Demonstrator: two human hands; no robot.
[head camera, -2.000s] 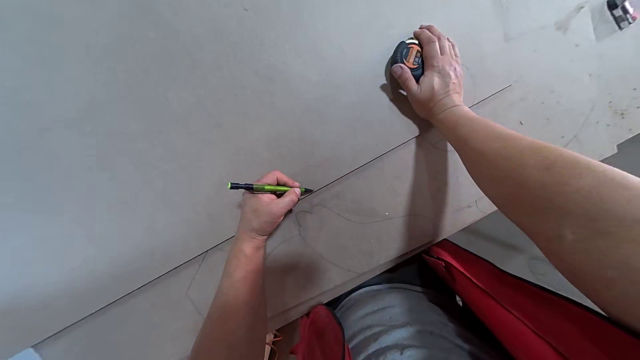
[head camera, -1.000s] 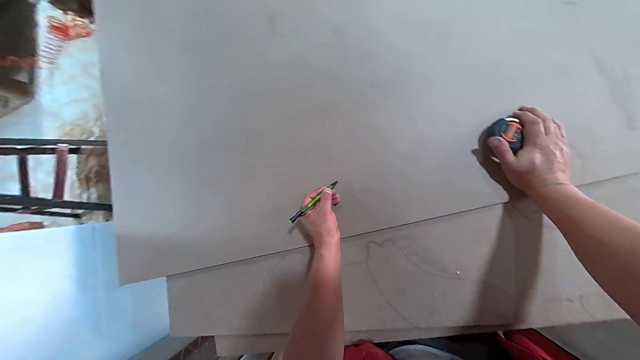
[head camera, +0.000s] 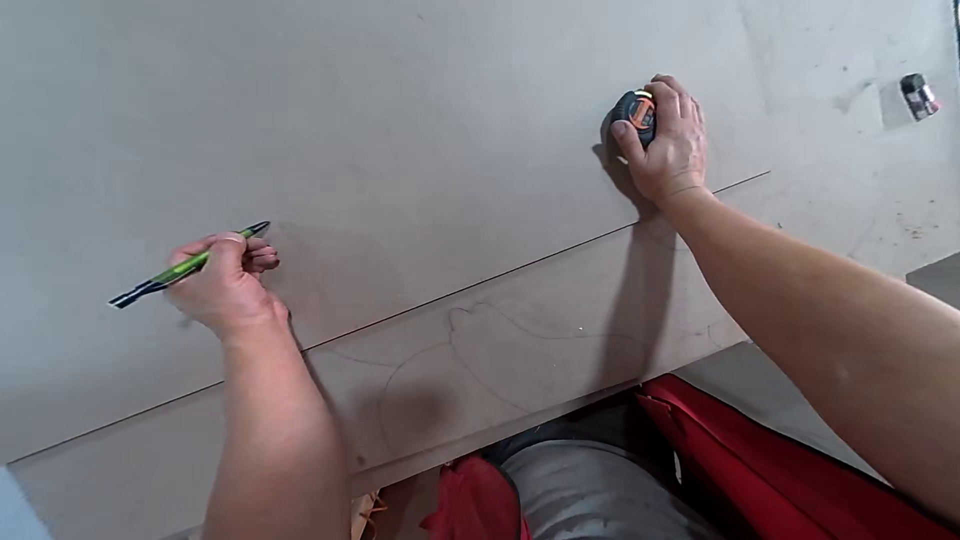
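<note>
My left hand (head camera: 229, 285) grips a green and black marking pencil or pen (head camera: 187, 266) above the large pale board (head camera: 450, 172), at the left. Its dark tip points up and to the right. At the upper right, my right hand (head camera: 671, 142) is closed around the side of a black and orange tape measure (head camera: 636, 118) on the same board. No blade can be seen drawn out. A thin straight dark line (head camera: 480, 283) runs slantwise across the board between my forearms. Below it, a strip with faint curved pencil lines (head camera: 450, 341) shows.
A small dark and pale cylindrical object (head camera: 919, 97) lies at the far right on the board. The near edge of the board (head camera: 495, 442) runs just in front of my body and red clothing. Some orange strands (head camera: 371, 514) show below that edge.
My left hand has moved left, off the dark line where it was two seconds ago, still with the pencil or pen. The right hand stays on the tape measure. The view has swung away and back.
</note>
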